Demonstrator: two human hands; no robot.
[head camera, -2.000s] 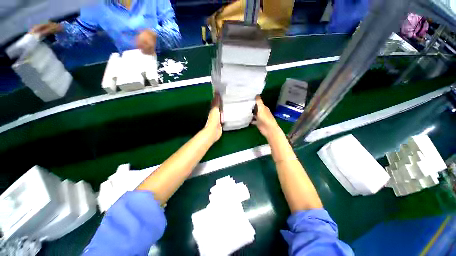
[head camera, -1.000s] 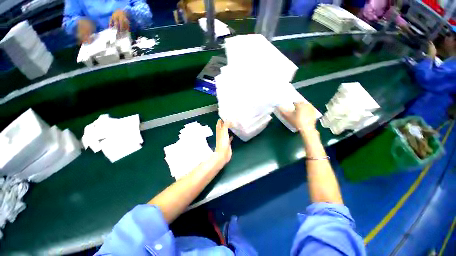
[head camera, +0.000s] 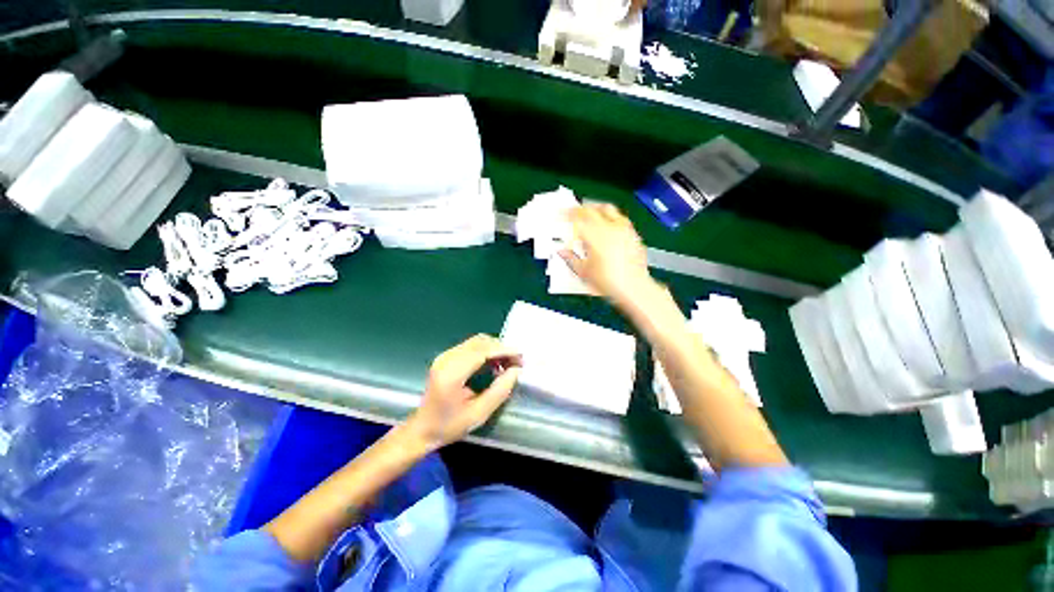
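Observation:
A white box (head camera: 569,356) lies on the dark green bench in front of me. My left hand (head camera: 468,391) is at its left end, thumb and fingers at the edge; the contact is partly hidden. My right hand (head camera: 606,248) is on the pile of white card inserts (head camera: 550,222) behind the box, fingertips on the cards; whether they pinch one is unclear. A second pile of card inserts (head camera: 726,335) lies right of the box, partly under my right forearm.
Stacked white boxes stand behind left (head camera: 405,156), far left (head camera: 98,162) and right (head camera: 925,318). Coiled white cables (head camera: 260,237) lie left. Clear plastic bags (head camera: 116,451) fill the lower left by a blue bin (head camera: 283,468). A grey-blue printed box (head camera: 699,179) is on the belt.
The boxes held between both hands are released; stacked boxes now stand at the right. My left hand has moved to a single box and my right hand to the cards. The view has shifted left.

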